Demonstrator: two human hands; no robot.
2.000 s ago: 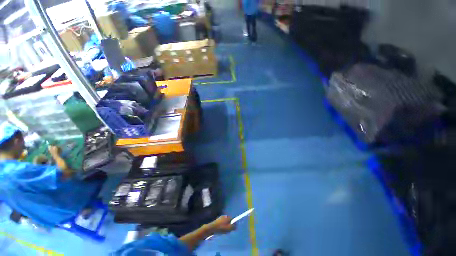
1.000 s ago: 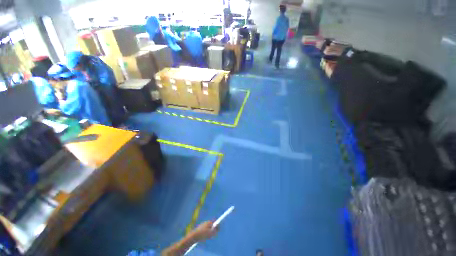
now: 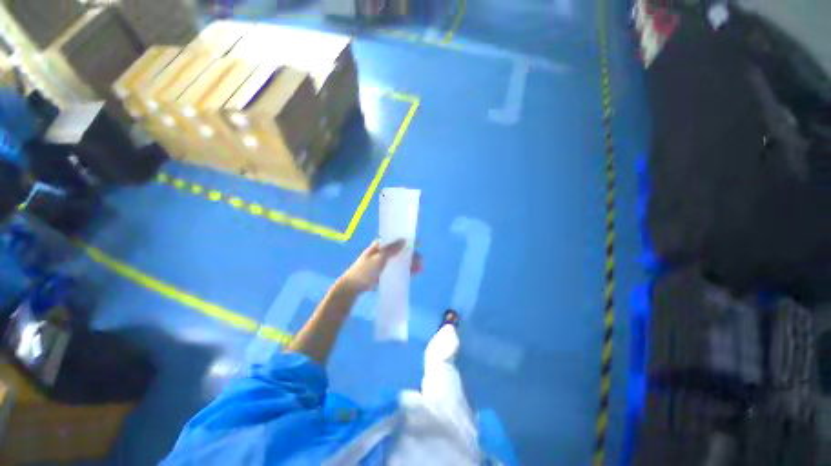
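Observation:
My left hand (image 3: 366, 268) is in the middle of the view, its bare forearm coming out of a light blue sleeve. It holds a flat, narrow white strip (image 3: 395, 296) around its middle, thumb on the face and a fingertip at the far edge. The strip points away from me, its broad face up. Below it show the blue smock and a white-clothed leg with a dark shoe tip. My right hand is not in view.
Brown cartons (image 3: 228, 118) stand on the blue floor at upper left, inside a yellow line. Dark wrapped stacks (image 3: 738, 173) on blue bases line the right, beside a yellow-black striped line. An orange-brown box and dark items are at lower left.
The view has moved forward and tilted down; the cartons are nearer. The strip has turned from edge-on to face-on in my left hand. The walking person is out of view.

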